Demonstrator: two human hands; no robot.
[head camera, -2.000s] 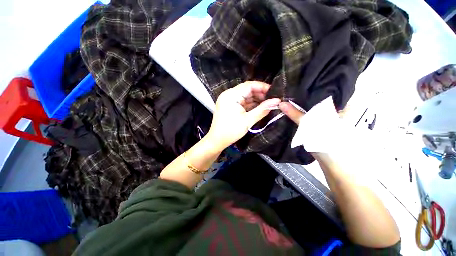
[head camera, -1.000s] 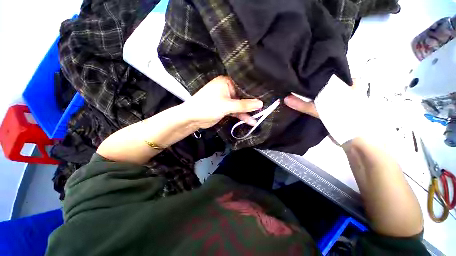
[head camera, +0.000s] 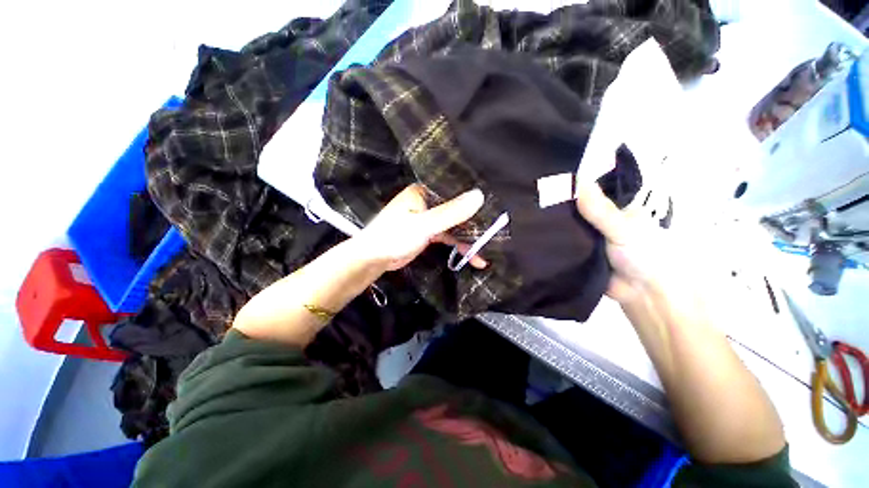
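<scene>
A dark plaid garment (head camera: 431, 143) with plain black-brown lining (head camera: 519, 119) lies bunched over the white table. My left hand (head camera: 414, 227) grips its plaid edge strip, thumb on top. A thin white ribbon loop (head camera: 479, 243) hangs from the plaid beside my left fingers. A small white label (head camera: 555, 190) lies flat on the lining beside my right thumb. My right hand (head camera: 615, 233) grips the lining's right side, some fingers hidden beneath it. A white blank area, overexposed or a sheet, covers part of the view above my right hand.
More plaid garments (head camera: 214, 181) heap at left over a blue bin (head camera: 90, 224), near a red stool (head camera: 59, 303). The sewing machine (head camera: 810, 143) stands at right. Scissors (head camera: 831, 381) and a dark slim tool (head camera: 770, 294) lie on the table (head camera: 705, 310). A patterned pouch (head camera: 786, 100) sits at the far right.
The lining is spread flatter and the white label now shows. My right hand has moved away from the ribbon loop to the lining's right side. My left hand still holds the plaid edge.
</scene>
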